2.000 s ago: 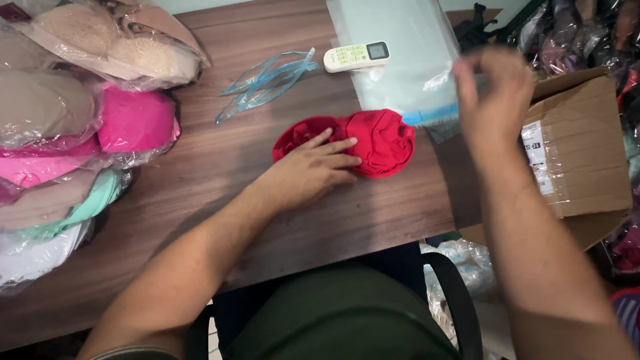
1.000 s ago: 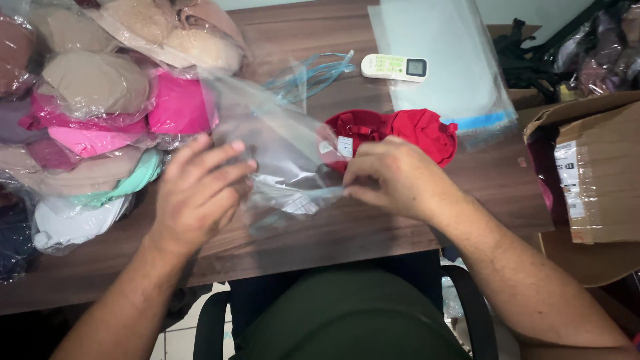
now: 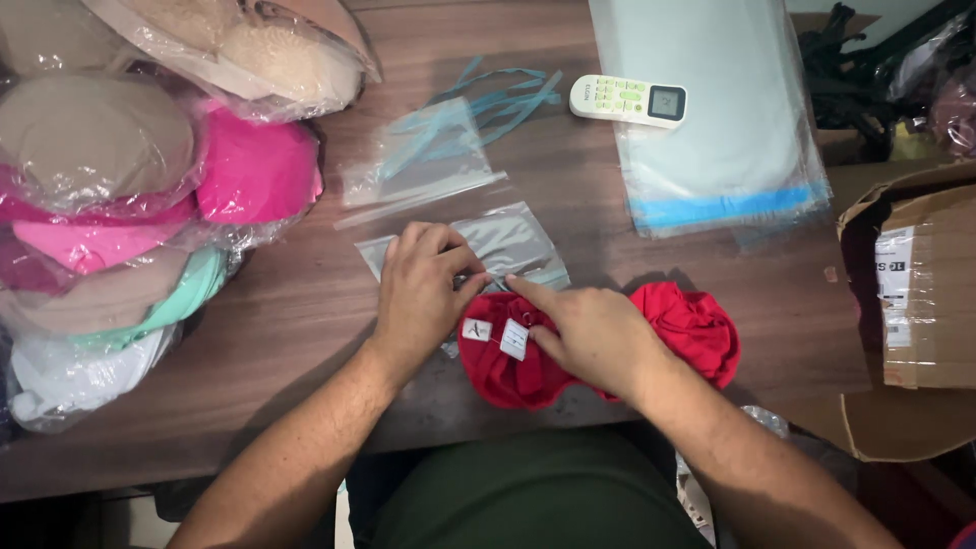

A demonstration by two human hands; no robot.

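Observation:
A red padded bra [image 3: 518, 381] with small white tags lies cups side by side near the table's front edge. Just beyond its left cup is a clear plastic bag [image 3: 526, 236], flat on the wood. My left hand [image 3: 427, 290] has its thumb and forefinger pinched at the bag's near edge. From the right, my right hand [image 3: 602, 335] reaches over the middle of the bra, its forefinger at the same edge and its thumb by the tags; whether it grips the bag or the bra is hard to tell. Another piece of clear plastic [image 3: 435, 152] lies farther back.
Bagged bras [image 3: 259, 168] are piled at the left. Blue plastic strips [image 3: 503, 107] lie at the back. A white remote control [image 3: 627, 101] rests on a stack of clear bags [image 3: 709, 168]. Beyond the table's right side stands an open cardboard box [image 3: 930, 290].
The clear bag, held up between my hands one second ago, now lies flat beyond the bra. My left hand has moved right, close to my right hand.

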